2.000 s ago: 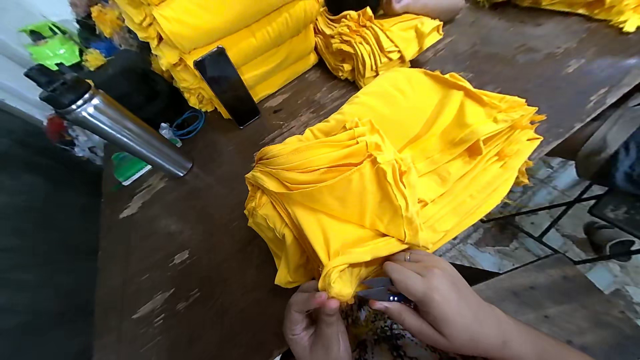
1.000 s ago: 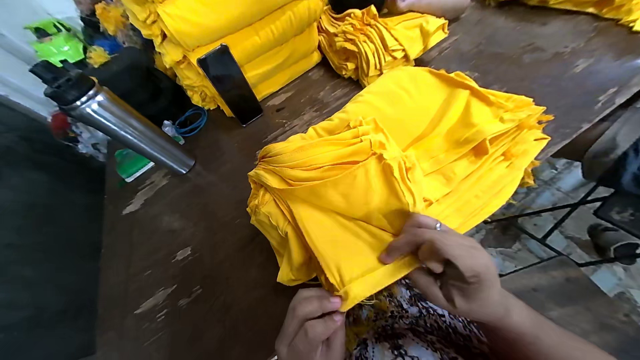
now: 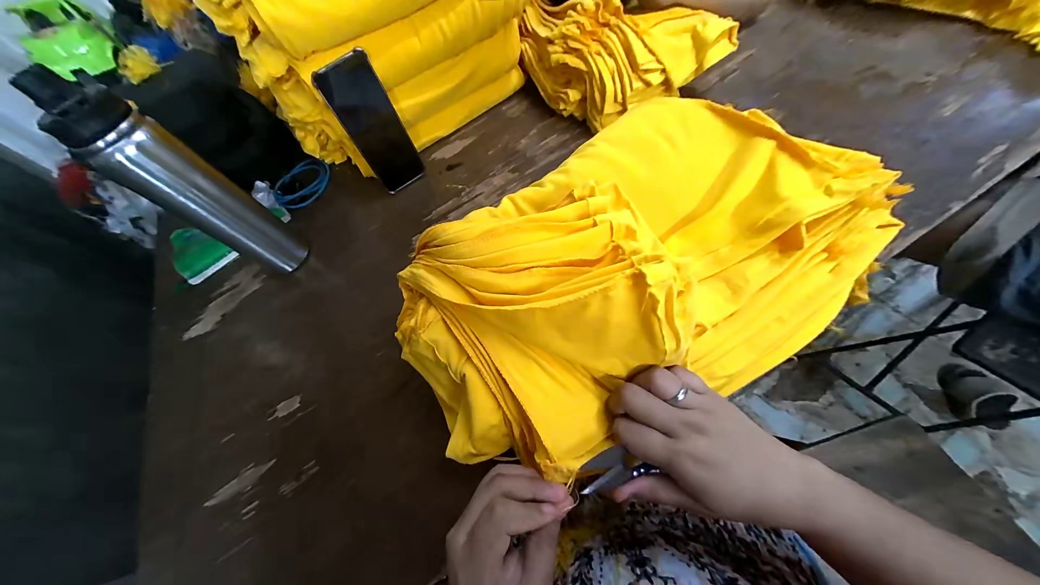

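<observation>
A pile of yellow fabric pieces (image 3: 552,325) lies on the dark wooden table, its near corner hanging toward my lap. My left hand (image 3: 512,520) pinches that corner and its loose threads between thumb and fingers. Small metal thread snips (image 3: 609,475) are in my right hand (image 3: 691,443), which wears a ring; their blades point left at the threads, close to my left fingertips. The fingers of my right hand also touch the edge of the fabric. The palm hides the handle of the snips.
A steel bottle (image 3: 195,191), a green item (image 3: 199,253) and a blue cord (image 3: 302,184) are at the left. A black smartphone (image 3: 370,122) leans on stacked yellow fabric (image 3: 422,61). Another yellow bundle (image 3: 609,57) lies behind the pile. The table's right edge drops to a tiled floor.
My right hand has moved down and turned, and the snips' blades show again; they were out of sight one second ago. The stretched fabric edge between my hands has drawn together at the corner.
</observation>
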